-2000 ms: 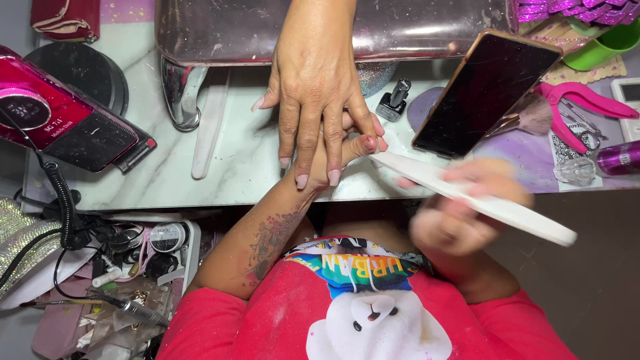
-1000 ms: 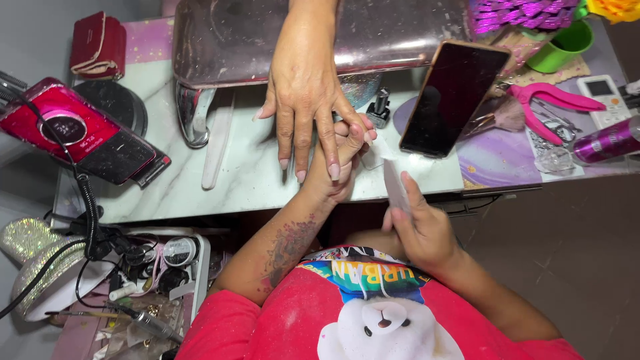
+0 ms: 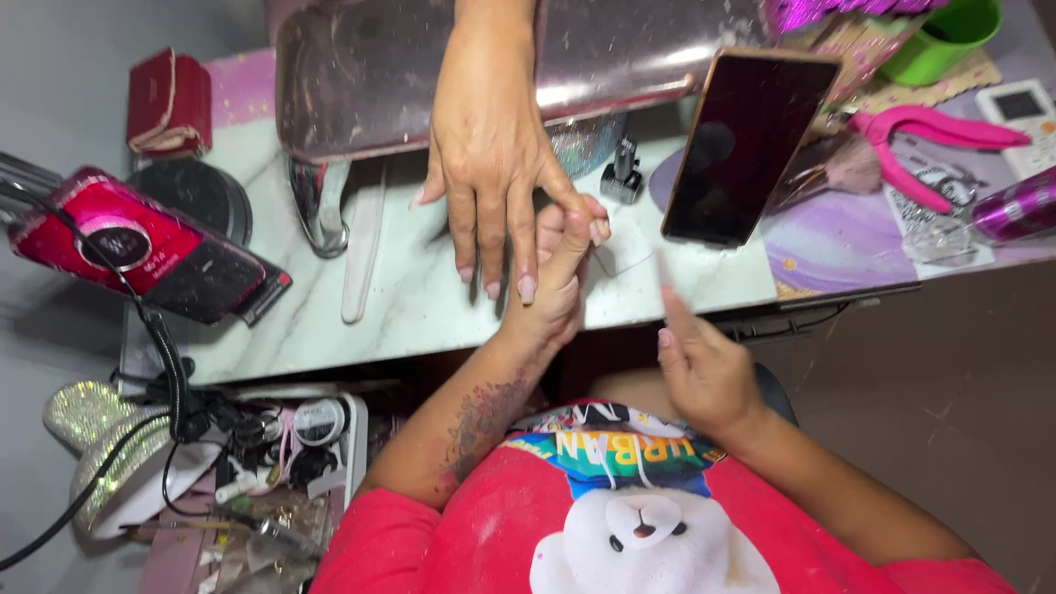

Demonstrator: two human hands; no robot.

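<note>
Another person's hand (image 3: 495, 173) reaches down from the top over an armrest cushion (image 3: 363, 91), its palm down and fingers spread. My left hand (image 3: 561, 272) grips that hand's little finger between thumb and fingers. To the right, my right hand (image 3: 709, 363) holds a thin nail file (image 3: 665, 276), seen nearly edge-on and blurred, apart from the other person's nails. A second, white nail file (image 3: 363, 256) lies on the marble-patterned table (image 3: 421, 305). A small black bottle (image 3: 623, 175) stands behind the held finger.
A dark-screened phone (image 3: 747, 148) leans at the right, near pink nippers (image 3: 916, 157), a makeup brush (image 3: 850, 172) and a green cup (image 3: 940, 41). At left are a phone in a holder (image 3: 140, 247), a black cable and a red wallet (image 3: 169, 103). A cluttered tray (image 3: 355, 445) sits below the tabletop.
My right hand has moved off the held finger with the file, which now points upward instead of lying across toward the right. My left hand keeps its grip on the other person's finger.
</note>
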